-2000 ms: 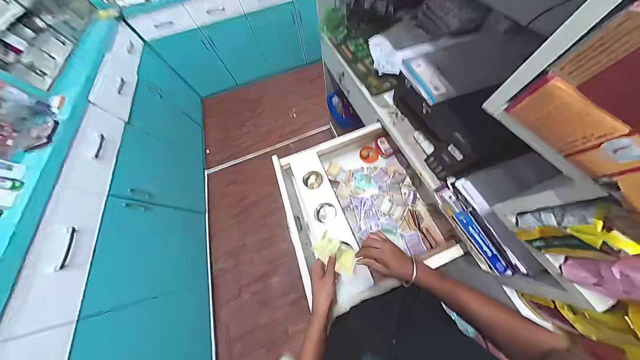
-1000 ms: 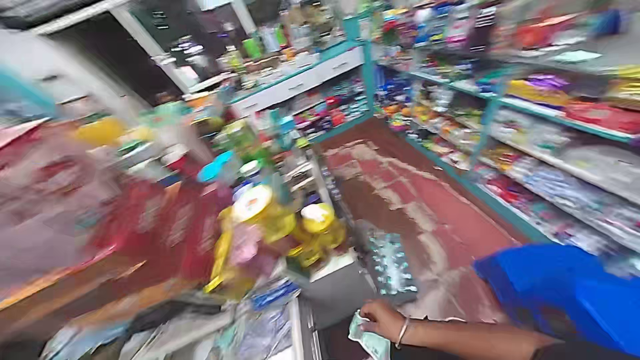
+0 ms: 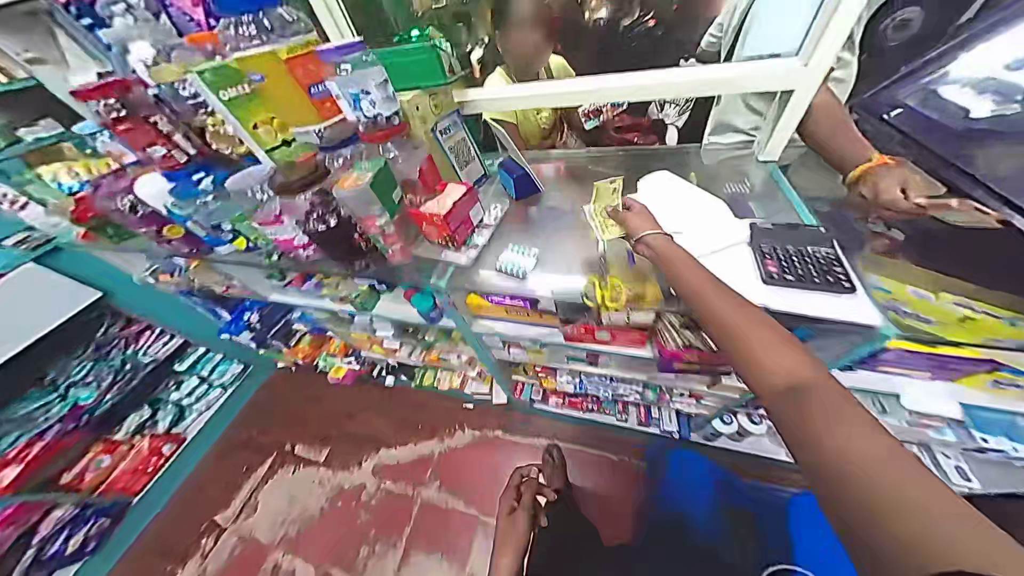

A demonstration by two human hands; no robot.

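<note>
My right hand [image 3: 638, 222], with a bangle at its wrist, is stretched out over the glass counter [image 3: 552, 216] and holds yellowish banknotes [image 3: 606, 208] between thumb and fingers. A blister pack of tablets [image 3: 518, 261] lies on the glass to the left of it. White paper [image 3: 688, 212] and a black calculator [image 3: 802, 258] lie to its right. Low over the floor, near my body, my left hand [image 3: 524, 500] has its fingers curled; a small pale bit shows at the fingertips, and whether it holds something is unclear.
Across the counter stand a person in a yellow top [image 3: 524, 112] and another person, whose hand [image 3: 896, 188] holds a brownish item. A red box [image 3: 448, 214], a stand with a printed code [image 3: 460, 148] and jars crowd the left. A monitor [image 3: 952, 104] is at the right.
The view has swung from the open cash drawer to the glass counter. My right hand has reached out over the counter with notes. My left hand, earlier holding notes over the drawer, is now low.
</note>
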